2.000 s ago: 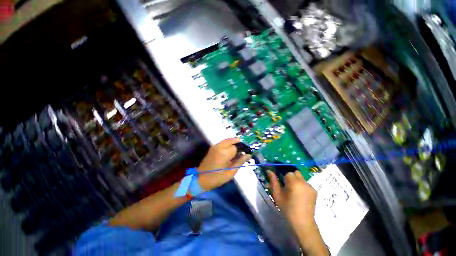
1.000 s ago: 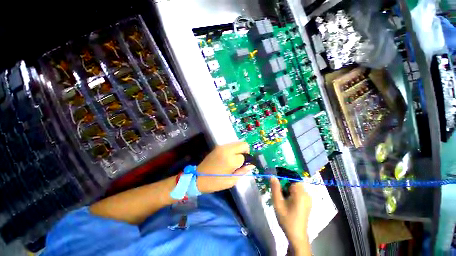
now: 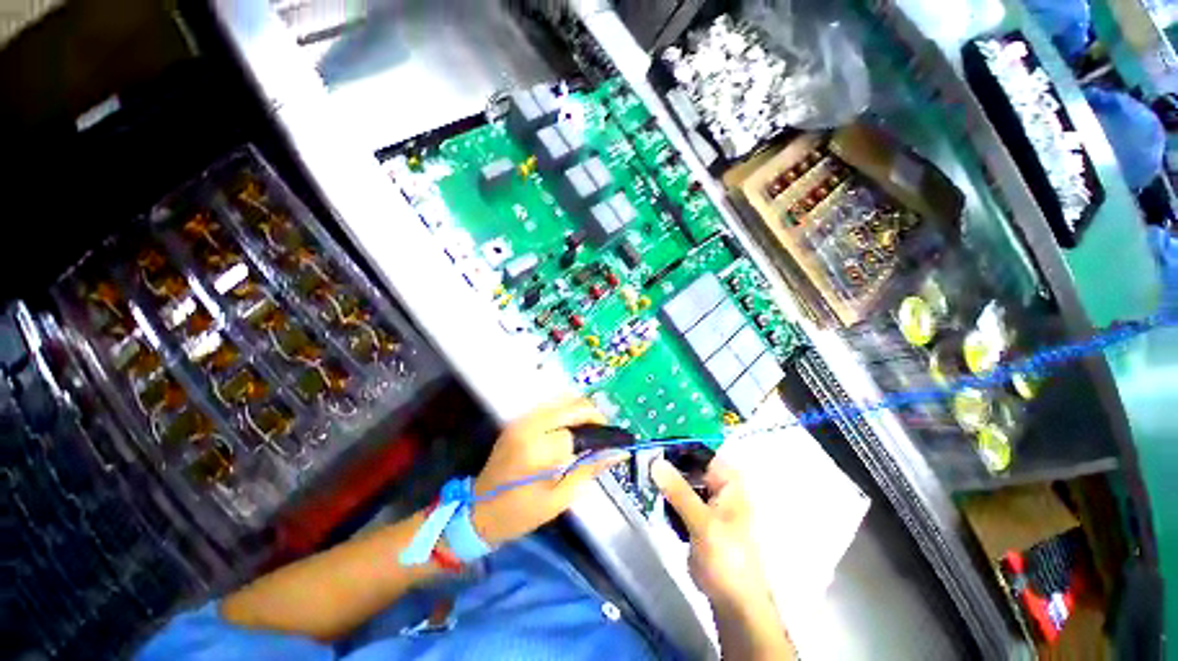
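The large green circuit board (image 3: 497, 207) lies on the conveyor bed, with grey blocks and small coloured parts on it. My left hand (image 3: 536, 475), with a light-blue strap (image 3: 452, 523) at the wrist, is at the board's near left corner. My right hand (image 3: 726, 532) is just right of it, thumb raised, at the board's near edge. Black covers or parts show at the fingertips of both hands; whether a part is held is unclear. A white sheet (image 3: 804, 506) lies flat beside my right hand, partly hidden by it.
A tray of orange-brown wired coils (image 3: 246, 349) and dark parts (image 3: 65, 478) are at left. Beyond the rail (image 3: 891, 517) are a heap of white-silver parts (image 3: 730, 84), a cardboard tray (image 3: 807, 213), yellow-green coils (image 3: 992, 446) and a carton (image 3: 1021, 523). A blue coiled cord (image 3: 904, 403) crosses rightward.
The view has shifted, so the board sits further left in the picture. Both hands stay at the board's near end, with small finger movements. The parts on the right shelf show more fully.
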